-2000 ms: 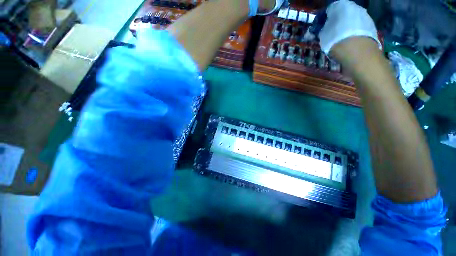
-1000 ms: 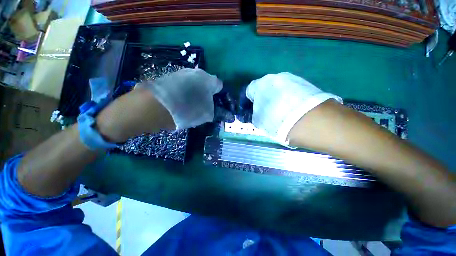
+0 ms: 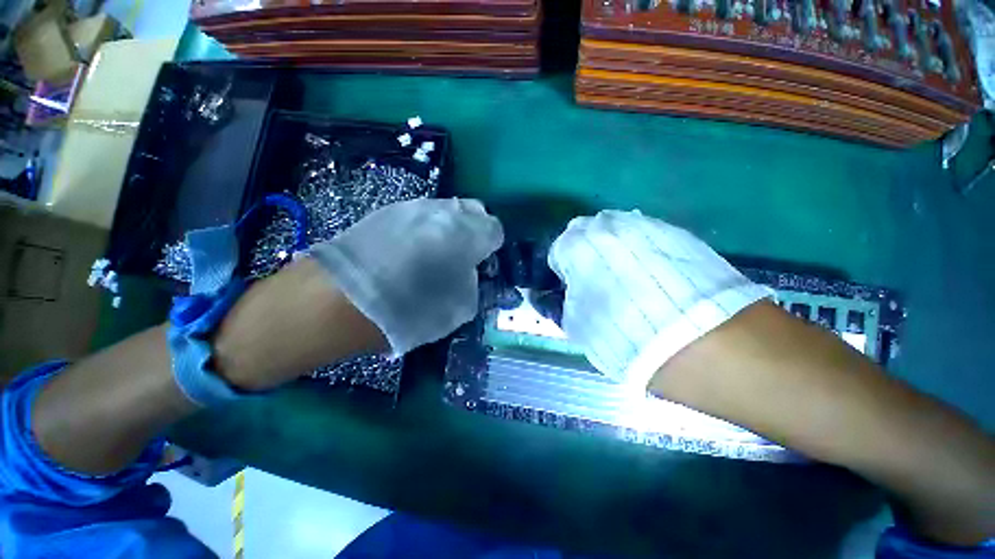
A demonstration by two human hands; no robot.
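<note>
The silver finned heat sink (image 3: pixel 567 384) lies in the dark speckled fixture (image 3: pixel 464 395) on the green mat. White pads (image 3: pixel 529 321) run along its upper side, with dark square openings showing at the right. My left hand (image 3: pixel 420 268), in a white glove with dark fingertips, is over the fixture's left end. My right hand (image 3: pixel 644 289), gloved the same way, is beside it over the heat sink. The dark fingertips of both hands meet close together above the white pads. Whether they hold a small part cannot be told.
A black bin heaped with tiny silver screws (image 3: pixel 366 191) is at left, partly under my left arm. A sparser black bin (image 3: pixel 202 153) stands beyond it. Small white pieces sit on bin edges. Stacks of orange-brown trays (image 3: pixel 753 96) stand behind. A cardboard box (image 3: pixel 55 257) is at far left.
Both hands have come down from the tray stacks at the back to the fixture's left end. Since one second ago they have stayed there, and the view has shifted slightly.
</note>
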